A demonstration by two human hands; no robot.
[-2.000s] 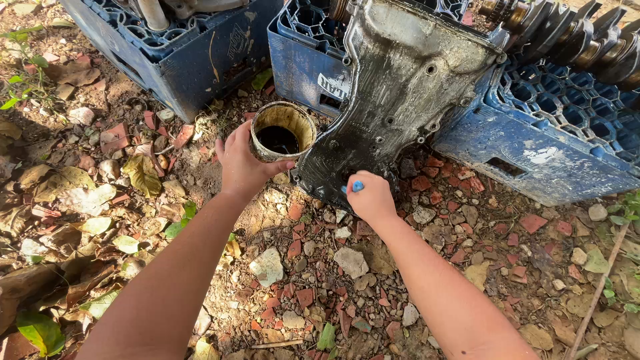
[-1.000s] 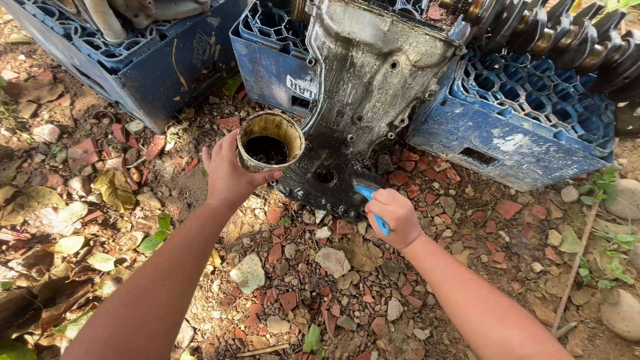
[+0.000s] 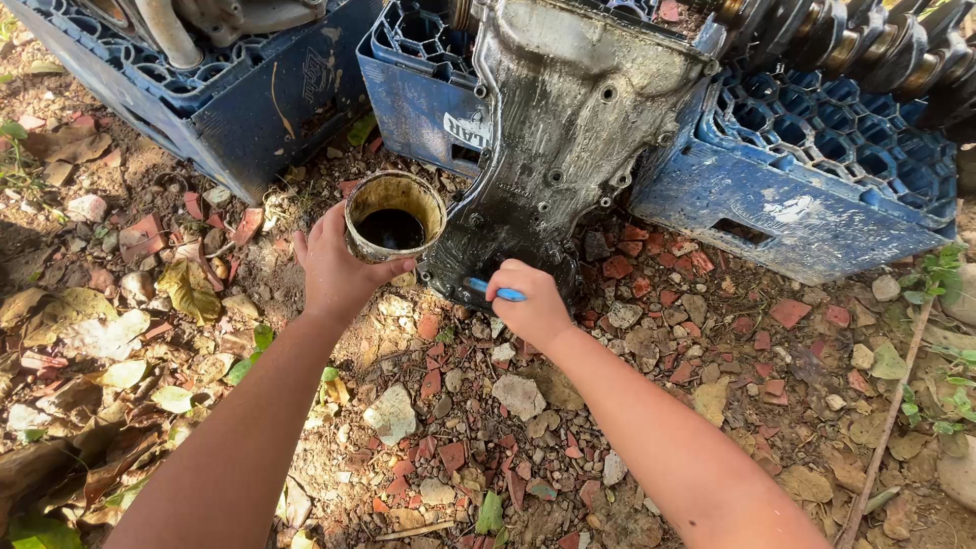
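Note:
My left hand (image 3: 339, 267) grips a round, stained can (image 3: 427, 210) from its left and near side; dark liquid (image 3: 390, 228) lies inside. My right hand (image 3: 530, 301) is closed around a blue-handled tool (image 3: 496, 290), probably a brush, whose working end is hidden. That hand is at the lower end of a cast-metal engine cover (image 3: 557, 145), which leans against blue plastic crates. The cover's lower part is wet and black, while its upper part is grey with dark streaks. The can is close to the cover's left edge.
A blue crate (image 3: 259, 114) at upper left holds metal engine parts (image 3: 244, 19). Another blue crate (image 3: 801, 206) stands at right, under a crankshaft (image 3: 846, 46). Broken red tile, stones (image 3: 519, 396) and dry leaves cover the ground; a thin stick (image 3: 888, 435) lies at right.
My right hand has moved left from the cover's lower right edge, where it was a second ago, to its lower end. The can stays in my left hand.

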